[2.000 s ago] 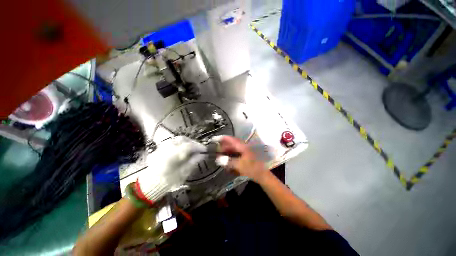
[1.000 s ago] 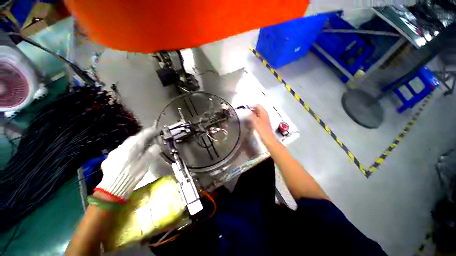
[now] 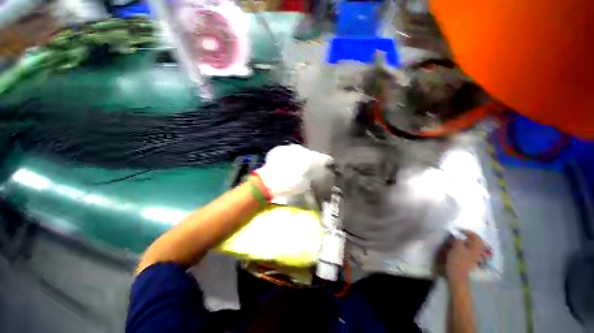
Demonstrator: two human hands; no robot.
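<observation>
The round grey winding disc [image 3: 391, 208] is strongly blurred in the middle of the machine top. My left hand [image 3: 290, 172], in a white knit glove with a red cuff, is at the disc's left edge by the clamp; its fingertips are blurred and I cannot tell whether they hold anything. The silver-white slide bar [image 3: 332, 240] runs from there towards me. My right hand [image 3: 464, 252], bare, rests at the machine's right front corner, beside a partly hidden red knob [image 3: 487, 252]. Its fingers are too blurred to read. No cable can be made out on the disc.
A heap of black cables [image 3: 163, 133] lies on the green table [image 3: 195, 188] at left, with a pink-and-white fan [image 3: 212, 42] behind. A yellow wrapped pad [image 3: 277, 237] is under my left forearm. An orange cover [image 3: 527, 52] hangs at upper right. Orange and black hoses [image 3: 436, 130] loop behind the disc.
The view has swung left, showing more of the green table. My right hand has moved from the disc's right edge to the front right corner. The disc is now blurred.
</observation>
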